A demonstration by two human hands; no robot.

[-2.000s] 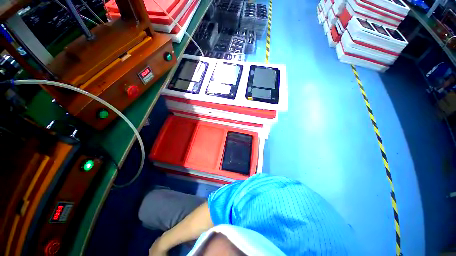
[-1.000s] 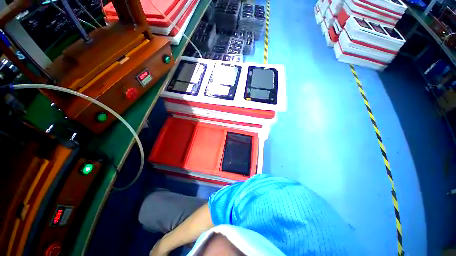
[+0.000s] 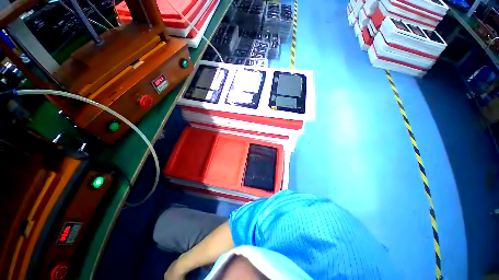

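Observation:
A red-lined foam tray (image 3: 226, 160) lies low beside the grey-clad knee. Its right compartment holds one thin black tablet assembly (image 3: 260, 167), and its other two compartments show bare red. My right hand (image 3: 176, 269) is at the bottom edge, left of centre, at the end of a bare forearm from a blue sleeve. It is cut off and dark, so its fingers and anything in them are hidden. My left hand is out of the picture.
A white foam tray (image 3: 309, 100) behind holds three tablets with silver-grey parts. Orange-brown presses (image 3: 121, 93) stand on the green bench at left, with a pale hose (image 3: 133, 130) looping in front. White-and-red trays (image 3: 398, 50) are stacked across the blue floor.
The view has shifted slightly. My right forearm keeps nearly the same pose, and the trays and tablets have not moved.

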